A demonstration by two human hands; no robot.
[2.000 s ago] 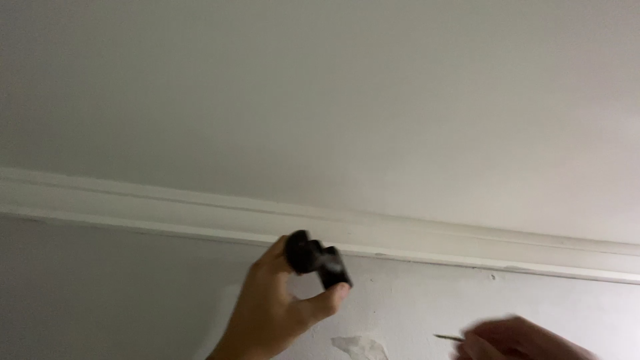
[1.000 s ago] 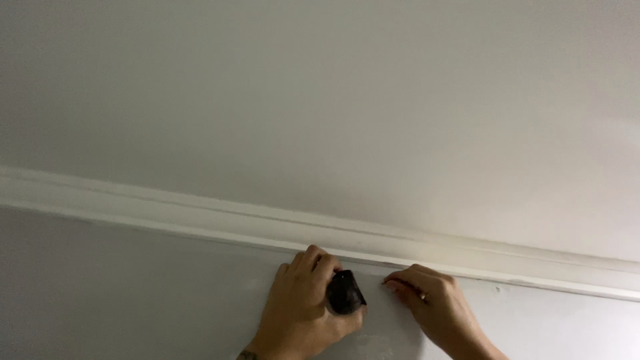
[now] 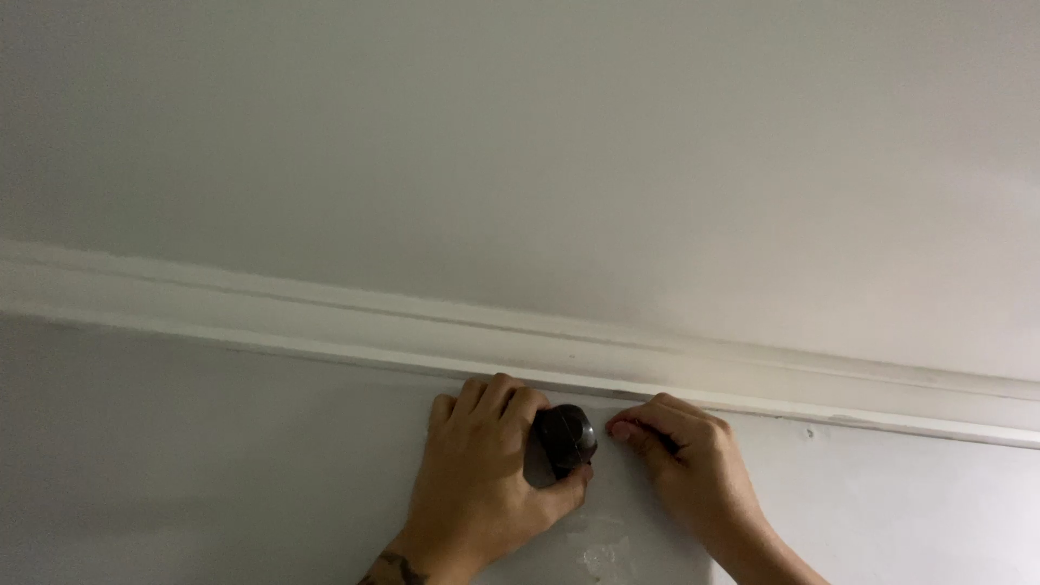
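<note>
Just under the cornice, my left hand (image 3: pixel 487 463) rests against the wall, with a small black object (image 3: pixel 569 437) between its fingers and thumb; its exact kind cannot be told. To its right, my right hand (image 3: pixel 691 463) is at the wall with thumb and forefinger pinched together. Whatever thin thing those fingertips hold is almost wholly hidden. A narrow gap separates the right fingertips from the black object.
A pale moulded cornice (image 3: pixel 390 333) runs across the view between the ceiling (image 3: pixel 487 146) and the grey wall (image 3: pixel 203 455). A rough patch (image 3: pixel 605 556) marks the wall below my hands. A small hole or mark (image 3: pixel 809 433) is at the right.
Both hands have come up to the wall beneath the cornice, the right one moving left towards the black object. Two seconds ago a thin, nail-like piece stuck out from the right fingers.
</note>
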